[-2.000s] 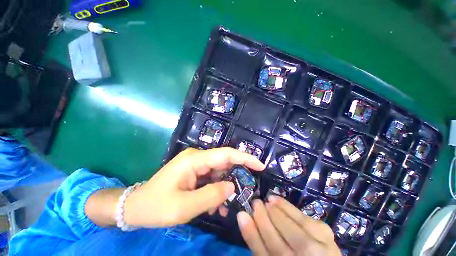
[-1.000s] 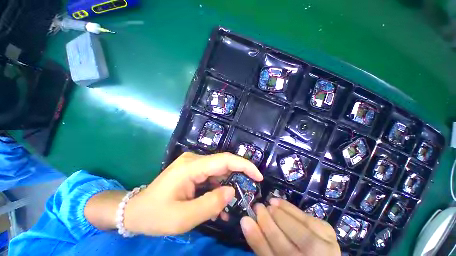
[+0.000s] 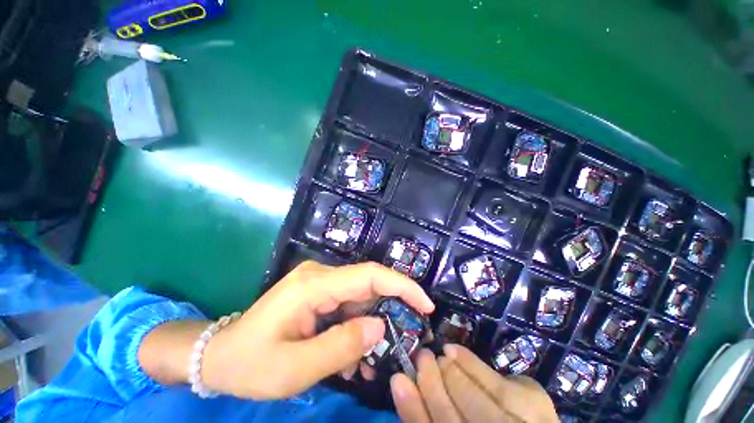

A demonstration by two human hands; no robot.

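Observation:
My left hand (image 3: 306, 330), bare with a beaded bracelet, holds an open watch case assembly (image 3: 405, 318) between thumb and index finger. Its open side faces up and shows a blue board with silver parts. My right hand (image 3: 475, 384), cut off by the bottom edge, holds silver tweezers (image 3: 403, 355) in its fingertips. The tweezers reach into the case; their exact contact point is too small to tell. Both hands are over the lower left part of the black blister tray (image 3: 426, 192).
Most visible tray pockets hold similar open assemblies. A grey block (image 3: 140, 103), a slim whitish dispenser or pen (image 3: 128, 49) and a blue tool (image 3: 165, 15) lie at upper left on the green mat (image 3: 236, 107). A white rounded object (image 3: 723, 384) stands at the right edge. A blue sleeve shows at far left.
The case and both hands have shifted slightly down in view. The tweezers still reach into the case, at a slightly changed angle. The tray contents look unchanged.

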